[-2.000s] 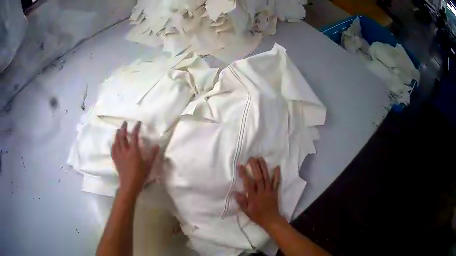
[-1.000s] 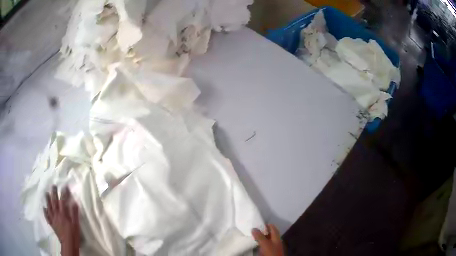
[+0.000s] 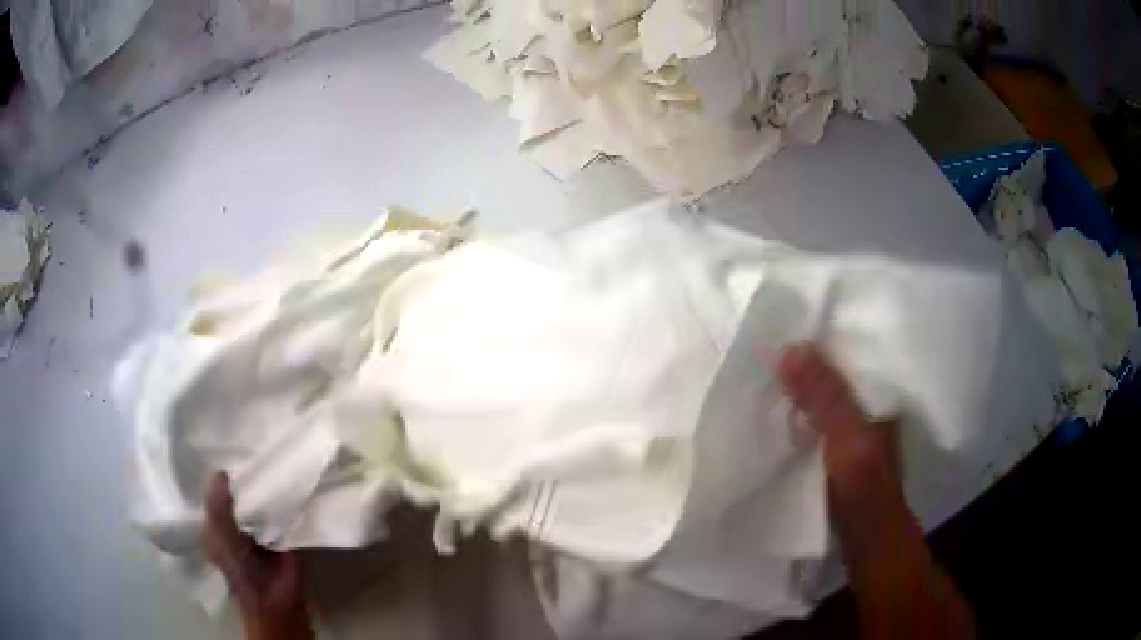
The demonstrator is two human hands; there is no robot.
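Large cream-white garment panels [image 3: 538, 363] lie bunched and partly raised across the near part of the pale table [image 3: 313, 150], blurred at the right. A short double seam line shows at their lower middle. My left hand [image 3: 250, 563] is at the lower left edge of the panels, its thumb up against the cloth and its other fingers hidden. My right hand [image 3: 845, 419] is on the right part of the cloth, blurred; its fingertips are partly hidden, so its grip is unclear.
A heap of small cream cut pieces [image 3: 676, 94] lies at the far side of the table. A blue basket [image 3: 1001, 156] with white pieces stands beyond the right edge. A small white bundle [image 3: 19, 269] lies at the far left, and an orange-yellow object [image 3: 1051, 106] is behind the basket.
The panels were spread near the left and centre; now they are bunched and extend further right. My right hand has moved up and right from the panel's lower corner. The view has shifted left.
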